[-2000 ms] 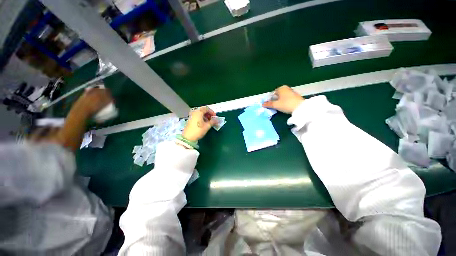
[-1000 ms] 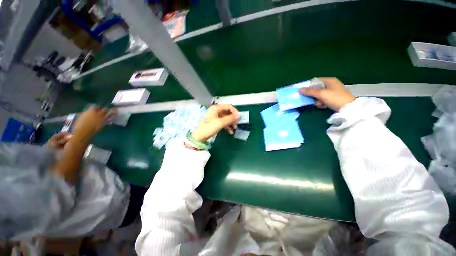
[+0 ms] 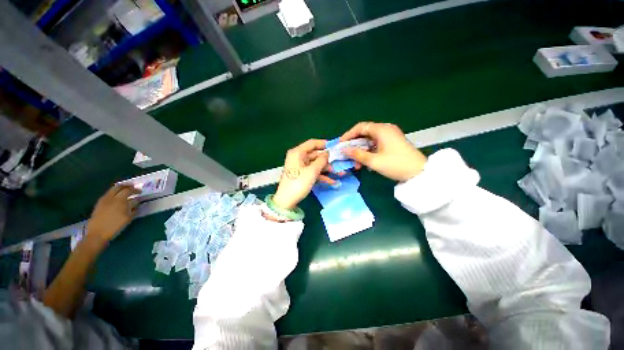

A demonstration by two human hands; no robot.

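Observation:
My left hand (image 3: 301,173), with a green bracelet on the wrist, and my right hand (image 3: 386,152) meet in front of me near the pale rail. Both grip a blue leaflet (image 3: 333,144) with a whitish bagged piece (image 3: 352,148) against it; my fingers partly hide them. A fanned stack of blue leaflets (image 3: 347,217) lies on the green bench just below my hands. Small pale blue packets (image 3: 198,232) are heaped at the left. Larger white bagged pieces (image 3: 571,160) are heaped at the right.
A grey post (image 3: 137,113) slants across the left. The pale rail (image 3: 472,124) edges the conveyor. White product boxes (image 3: 575,60) lie on it at the upper right. At left, another person's hand (image 3: 113,212) touches a white box (image 3: 156,184). White cartons (image 3: 295,18) stand at the top.
My hands have come together; the leaflet in my right hand has moved left to my left hand. The other person's hand is now at a box. The camera view has shifted.

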